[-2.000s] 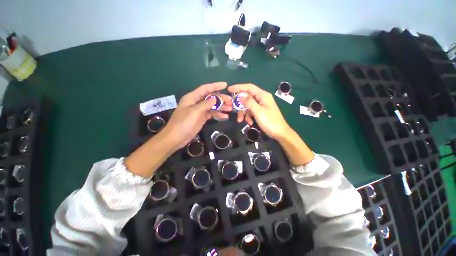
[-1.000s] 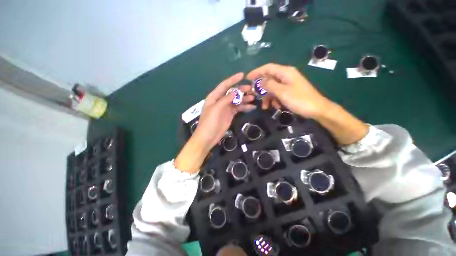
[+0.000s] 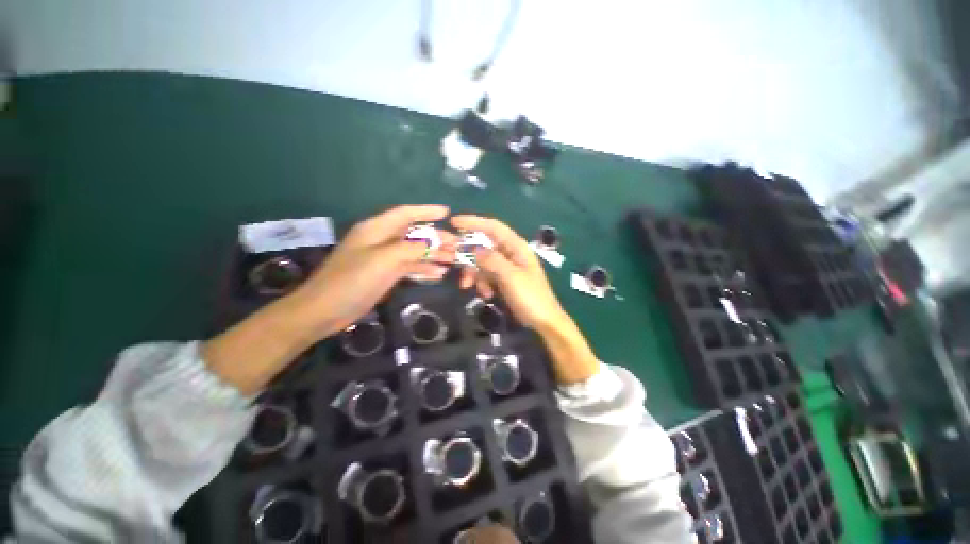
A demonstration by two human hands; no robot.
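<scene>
My left hand (image 3: 374, 260) holds a round smartwatch (image 3: 423, 241) between thumb and fingers. My right hand (image 3: 508, 271) holds a second smartwatch (image 3: 472, 248) close beside it. Both faces look bright and whitish; what they display is blurred. The hands are above the top edge of a black foam tray (image 3: 324, 437). Its pockets hold several dark-faced watches, such as one in the middle (image 3: 439, 389). A white tray label (image 3: 286, 234) lies at its upper left corner.
Two set-aside watches lie on the green mat (image 3: 138, 159), one (image 3: 548, 236) nearer the hands, one (image 3: 597, 278) farther right. A white block (image 3: 461, 152) and small black pieces stand near the wall. More black trays (image 3: 707, 308) are at right; cables hang on the wall.
The camera view has swung, bringing the right-hand trays and floor into view and the pen cup out. Both hands still hold the watches; the purple displays now look whitish.
</scene>
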